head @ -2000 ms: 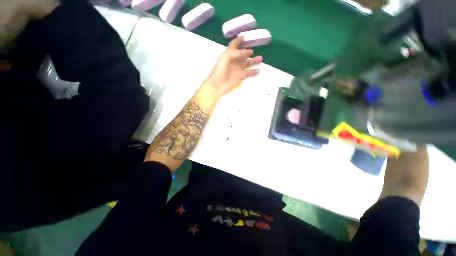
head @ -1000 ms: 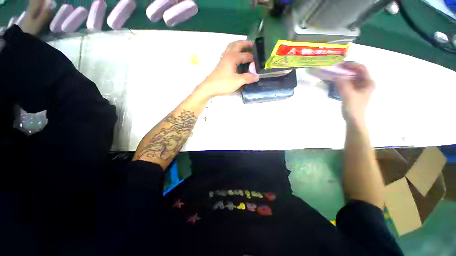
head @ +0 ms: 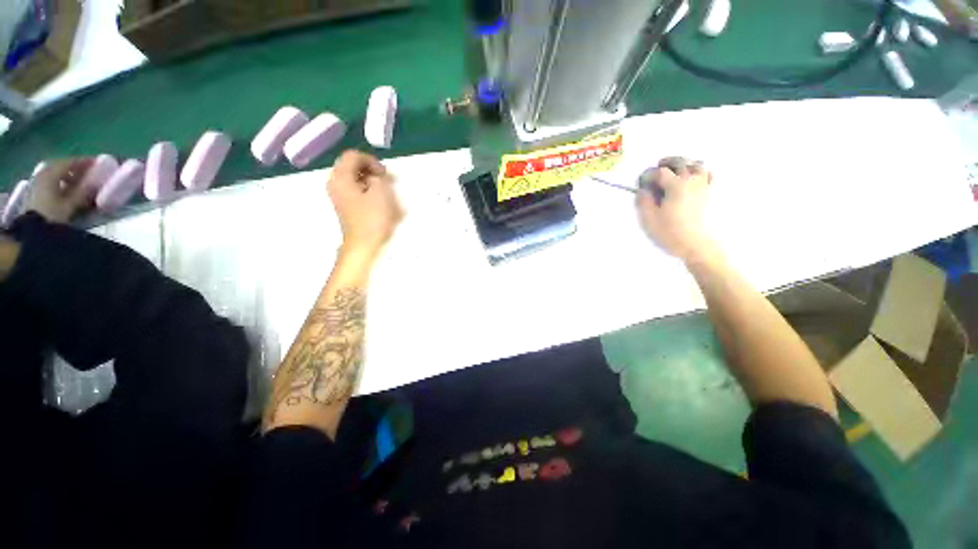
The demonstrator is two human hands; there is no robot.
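Note:
My left hand is over the bench by the belt's near edge, left of the press, fingers curled and blurred; no object shows in it. A pale pink housing lies on the belt just beyond it. The pneumatic press has its head low over the dark fixture; the warning label hides the nest, and I cannot tell whether a housing is inside. My right hand is closed over the small control box, mostly hidden, with its thin cable running towards the press.
More pink housings lie in a row on the green belt. A neighbour's hand reaches them at the left. A brown box is across the belt. A black hose curves behind the press. An open carton stands on the floor at right.
My left hand has left the press fixture and moved left. My right hand no longer holds a pink housing and is on the control box. Another housing lies at the row's right end.

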